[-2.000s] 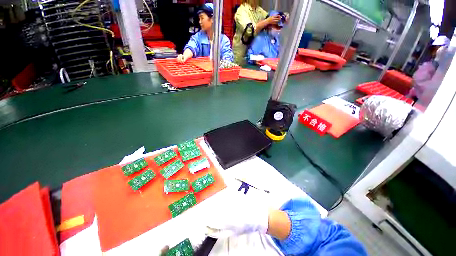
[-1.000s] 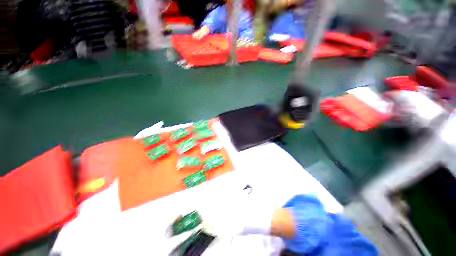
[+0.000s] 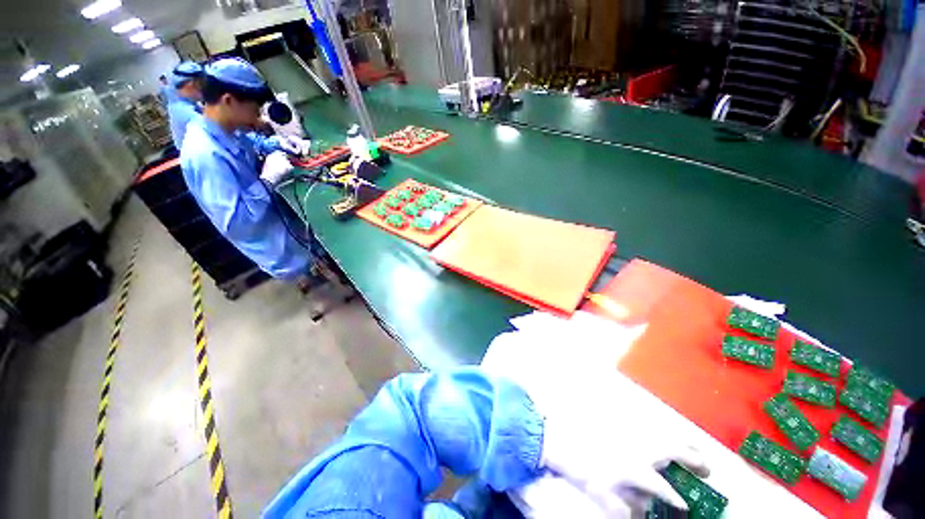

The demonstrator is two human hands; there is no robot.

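Note:
My left hand [image 3: 629, 468], in a white glove, reaches from a blue sleeve at the bottom centre. Its fingers are on a green circuit board [image 3: 698, 493] at the bottom edge, over the white cloth [image 3: 568, 357]. A dark piece beside that board is cut off by the edge. My right hand is not in view. Several green circuit boards [image 3: 808, 389] lie on the red foam sheet [image 3: 664, 340] at the right.
Stacked orange-red foam sheets [image 3: 527, 251] lie left of the cloth. Beyond are a foam sheet with boards [image 3: 418, 210], cables and a black device on the green bench [image 3: 629, 167]. A worker in blue [image 3: 228, 182] stands at the left bench edge. Striped floor tape runs along the aisle.
The view has swung left, bringing in the aisle, another worker and the left bench. My right hand, the fan and the black pad's full outline have left view; my left sleeve now shows.

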